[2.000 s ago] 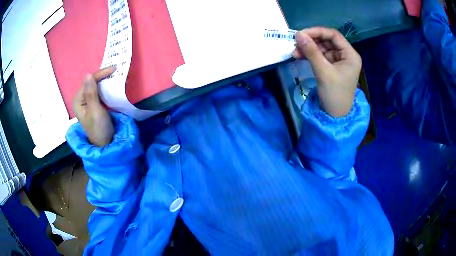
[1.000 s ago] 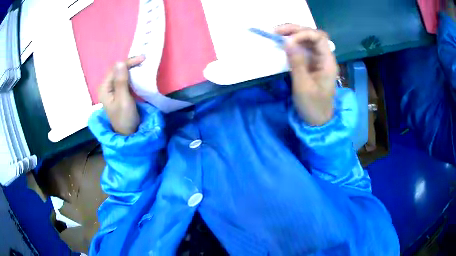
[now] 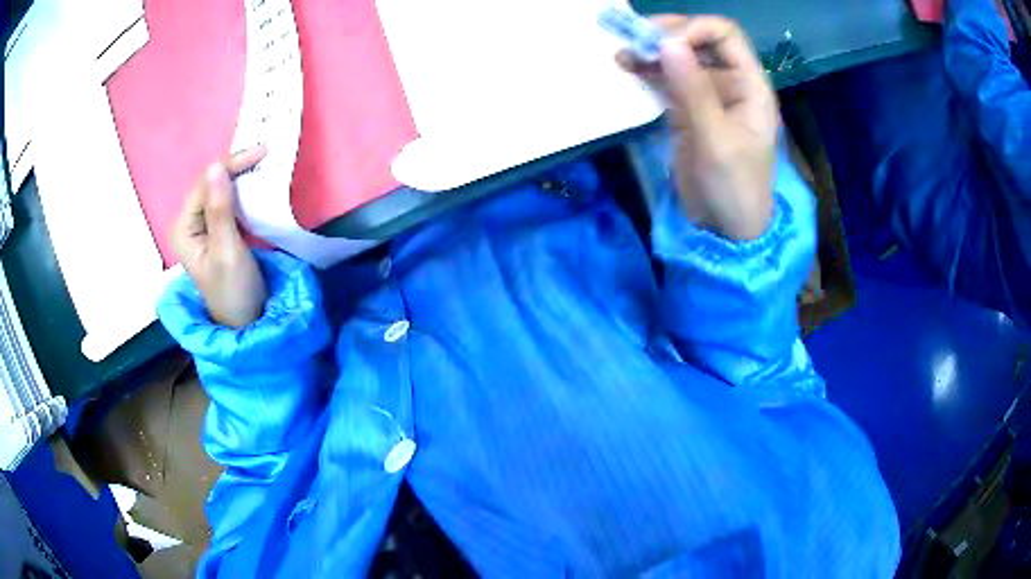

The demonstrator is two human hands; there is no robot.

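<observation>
My right hand (image 3: 718, 124) holds a small barcode label (image 3: 633, 32), blurred, between thumb and fingers above the right part of a white box blank (image 3: 509, 85). The blank's rounded flap lies at the table's near edge. My left hand (image 3: 221, 232) is at the near end of the label strip (image 3: 271, 85), its thumb and index finger at the strip's left edge. The strip runs toward me with a column of small printed labels, and its blank end hangs over the table edge. Whether my left fingers pinch it is hard to tell.
A red sheet (image 3: 345, 124) lies under the strip on the dark-green table (image 3: 825, 40). More white blanks (image 3: 85, 215) lie at the left, with layered edges at the far left. Brown cardboard (image 3: 147, 435) is below left. Another person's blue sleeve (image 3: 984, 91) shows at the right.
My right hand has moved with the label, now higher in the picture and at the blank's right side. My left hand stays at the strip. The whole view has shifted.
</observation>
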